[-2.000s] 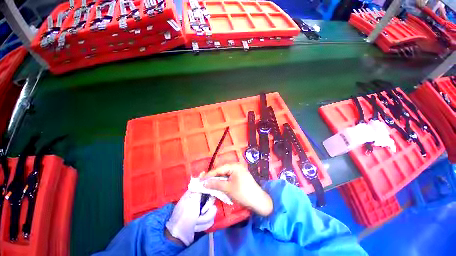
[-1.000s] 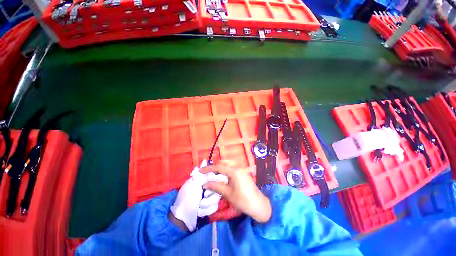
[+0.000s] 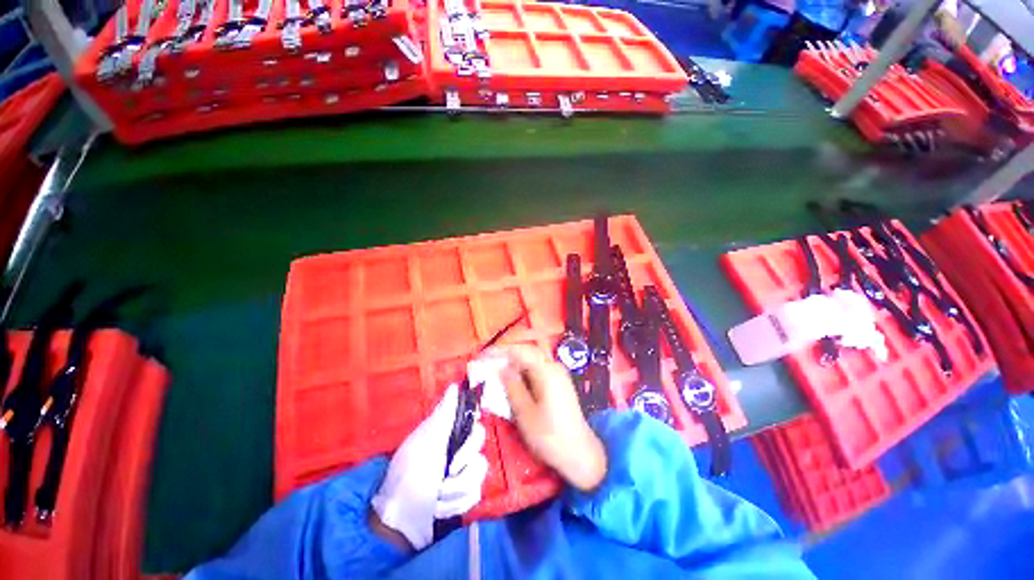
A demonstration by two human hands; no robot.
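Note:
My left hand [image 3: 431, 476], in a white glove, holds a black-strapped wristwatch [image 3: 463, 417] upright over the near edge of the red-orange compartment tray [image 3: 352, 329]. The thin strap end sticks up above the hand and leans right. My right hand [image 3: 553, 417], bare, pinches a small white cloth [image 3: 490, 380] beside the watch. The watch face cannot be made out. Several black-strapped watches [image 3: 573, 349] lie in the right columns of the tray; the left compartments hold none.
A right tray [image 3: 867, 414] holds black watches, a crumpled white cloth [image 3: 856, 323] and a translucent white bottle-like object [image 3: 762, 338]. Black watches [image 3: 57, 414] lie on stacked trays at left. Stacked trays with metal-band watches [image 3: 261, 74] stand across the green bench [image 3: 454, 164].
My right hand and the cloth have moved slightly off the held watch, showing more of its dark side. The strap end leans further right. The view has shifted a little.

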